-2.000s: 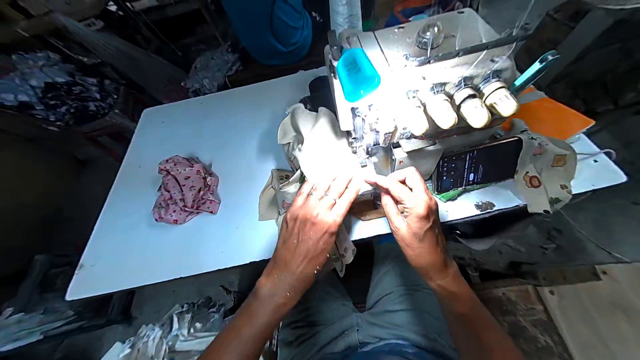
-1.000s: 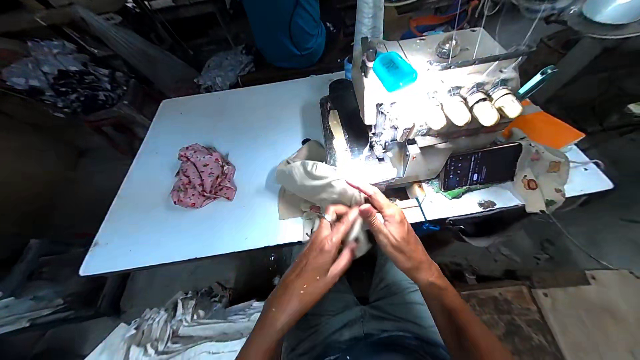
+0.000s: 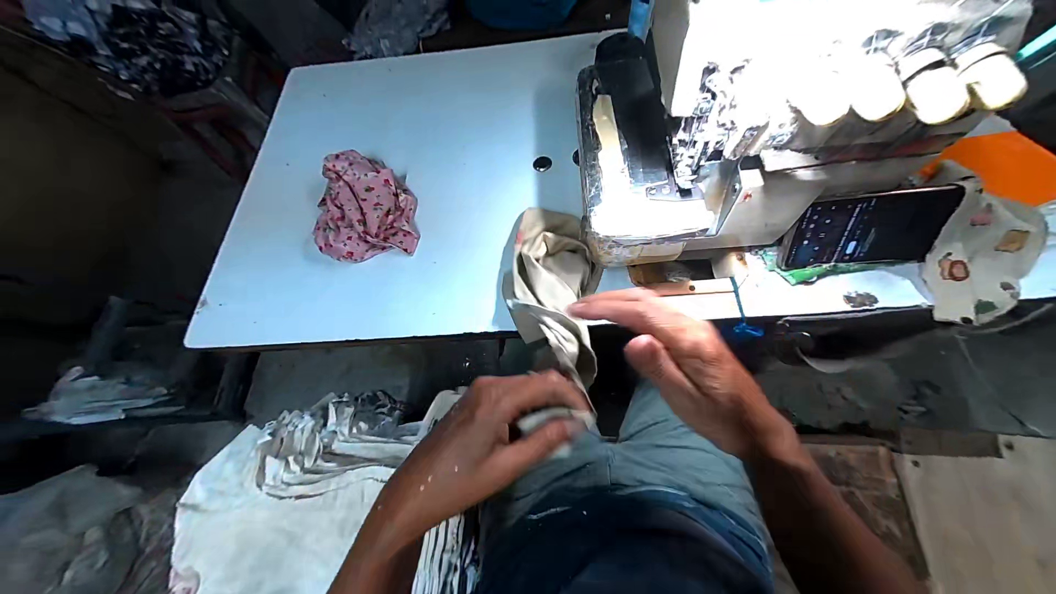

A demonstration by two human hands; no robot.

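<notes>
A beige piece of cloth lies bunched over the table's front edge, left of the overlock sewing machine, and hangs down toward my lap. Its lower end is in my left hand, which is closed around it and partly blurred. My right hand is just right of the cloth with its fingers apart; the fingertips are close to the fold, and whether they touch it I cannot tell. The machine's presser area is lit brightly, with no cloth under it that I can make out.
A pink flowered cloth lies on the white table. Right of the machine are a phone, a printed cloth and an orange sheet. A stack of pale fabric pieces sits below, left of my legs.
The beige cloth, earlier beside the machine's needle area, has come down toward my lap with my left hand. My right hand has parted from my left. The view has shifted closer to the table.
</notes>
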